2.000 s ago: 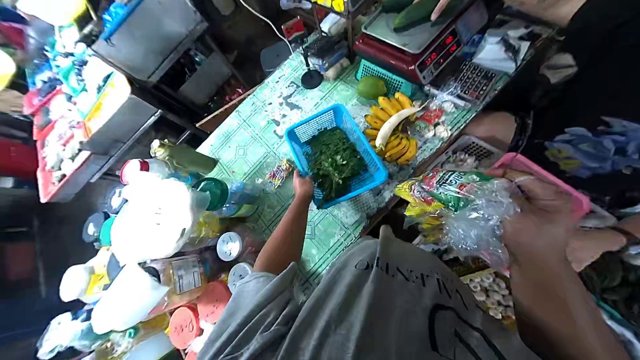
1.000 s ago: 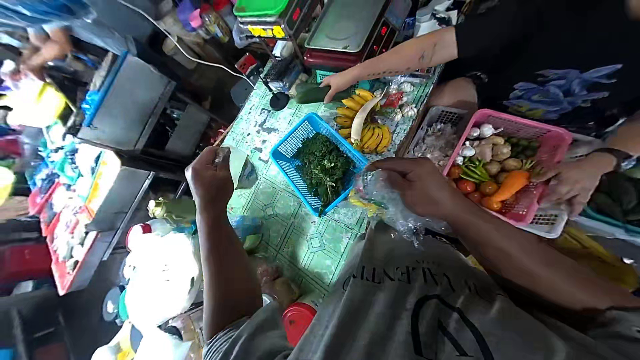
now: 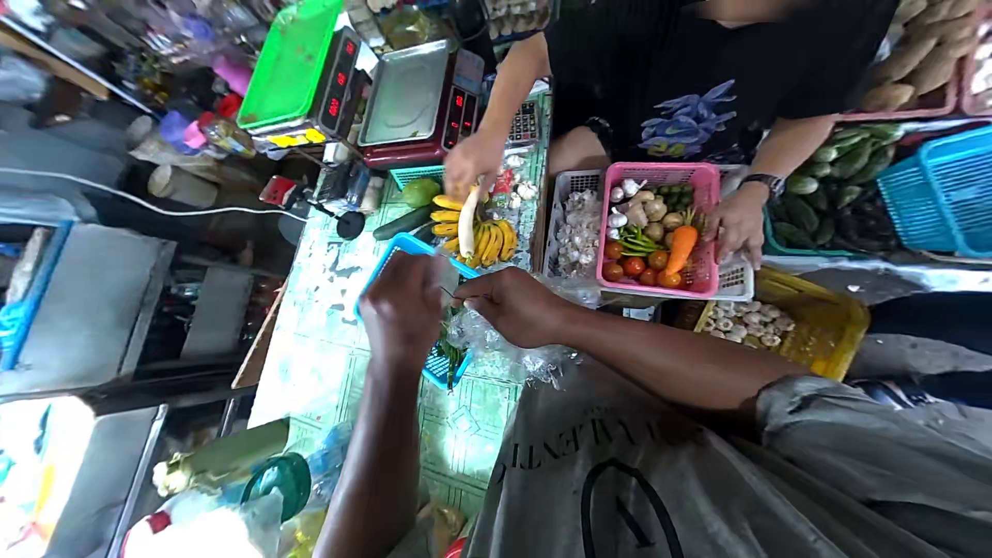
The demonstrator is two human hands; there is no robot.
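My left hand [image 3: 403,310] is closed above the blue plastic basket [image 3: 455,377], with the edge of a small pale object at its fingers. My right hand [image 3: 515,306] meets it from the right, fingers pinched on a clear plastic bag [image 3: 508,337] that hangs below. Both hands cover most of the basket, and some leafy greens [image 3: 449,341] show beneath them. Yellow bananas [image 3: 490,242] lie beyond, and a co-worker's hand [image 3: 474,159] is at the long pale vegetable [image 3: 468,221] on top of them.
Two digital scales [image 3: 407,97] stand at the back. A co-worker's other hand [image 3: 735,225] rests by a pink basket [image 3: 701,178] of vegetables at right. A microphone-like black disc [image 3: 350,225] and a cucumber [image 3: 403,223] are on the green patterned tabletop [image 3: 310,341]. Bottles and bags crowd the lower left.
My left hand has come from the left of the basket to meet my right hand over it. The co-worker's hand has moved from the cucumber to the bananas. The view has shifted.
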